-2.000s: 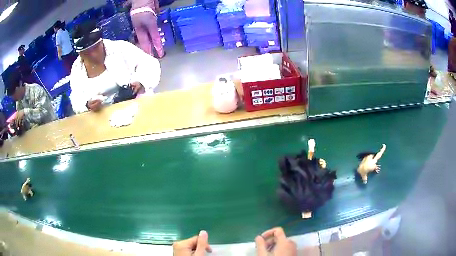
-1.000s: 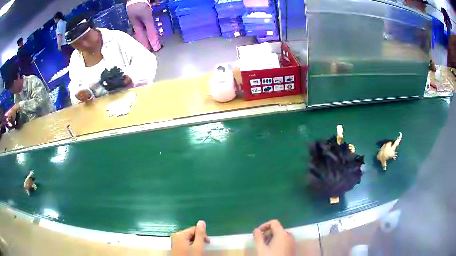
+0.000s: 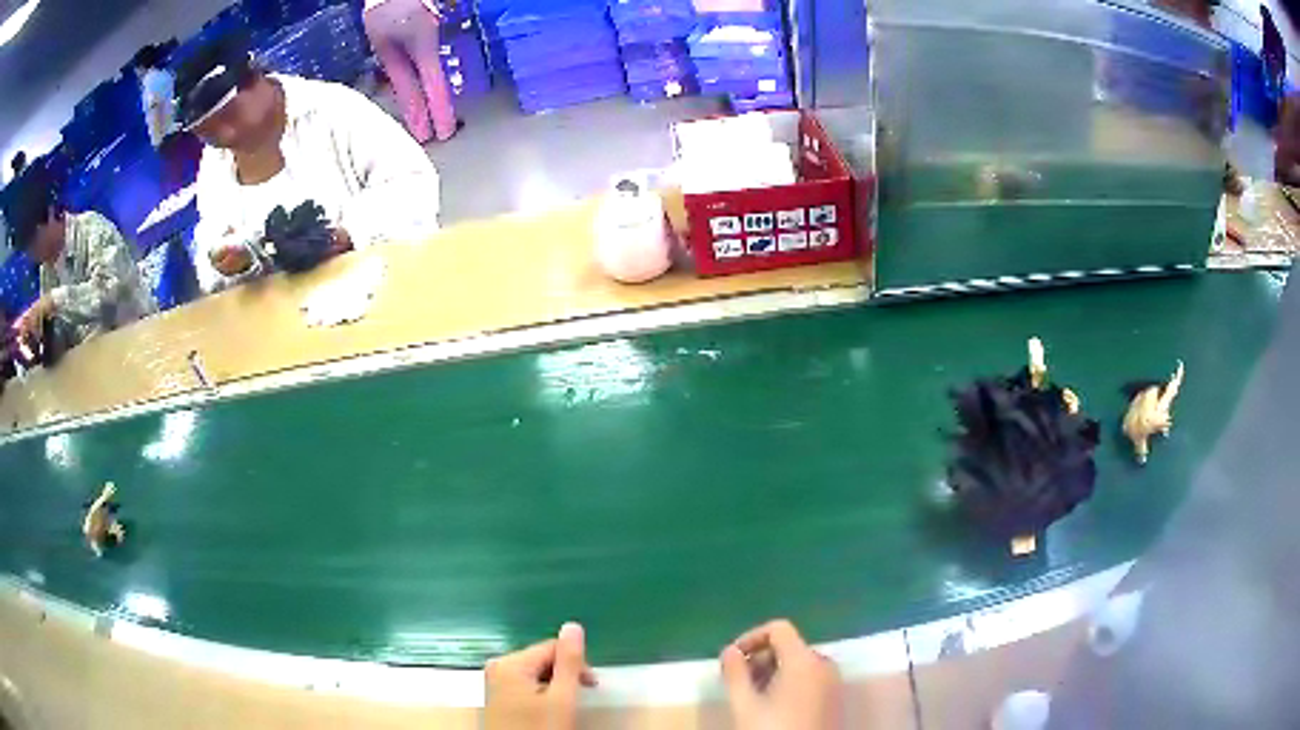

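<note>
A figure assembly with a black ragged mass [image 3: 1019, 454] lies on the green conveyor belt [image 3: 570, 528], right of centre, pale limbs poking out at top and bottom. A smaller flesh-coloured figure [image 3: 1148, 412] lies to its right. Another small figure [image 3: 101, 522] lies at the far left of the belt. My left hand [image 3: 539, 677] and my right hand [image 3: 779, 677] are at the near belt edge, cut off by the bottom of the picture. Fingers of both are curled, thumb and fingers apart, and no object shows in either. Neither touches a figure.
Across the belt stand a red box [image 3: 774, 228] and a pinkish-white container [image 3: 635, 231]. A grey panel [image 3: 1048, 157] stands behind the belt at right. Two white bottles [image 3: 1115, 623] lie at the near right edge. A person opposite holds a black piece [image 3: 297, 237].
The black-massed figure and the small figure beside it have moved right along the belt. The far-left figure has shifted slightly right. My hands have hardly moved.
</note>
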